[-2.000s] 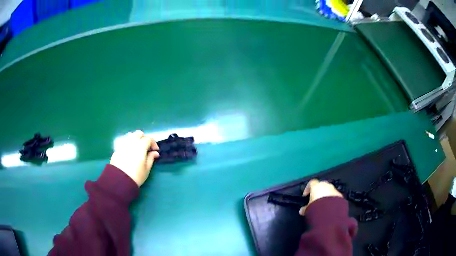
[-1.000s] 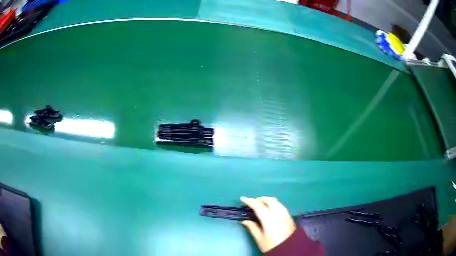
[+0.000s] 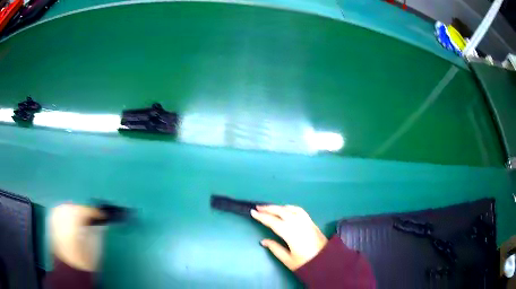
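My right hand (image 3: 294, 232) rests on the worktop (image 3: 170, 175) with its fingers on the right end of a long black plastic part (image 3: 229, 204). My left hand (image 3: 75, 234) is motion-blurred at the lower left and grips a dark plastic part (image 3: 116, 214). A bundle of black parts (image 3: 150, 119) lies on the belt near its front edge. A smaller dark clump (image 3: 26, 110) lies on the belt at the far left.
The right-hand tray (image 3: 368, 242) holds loose black parts at its right side. The left-hand tray (image 3: 16, 237) is cut off by the left edge. The green belt (image 3: 254, 68) curves behind. A blue and yellow round item (image 3: 451, 38) is at the upper right.
My left hand has come in from the left edge with a dark part. My right hand and its part are slightly higher in view. The belt bundle and clump have shifted left.
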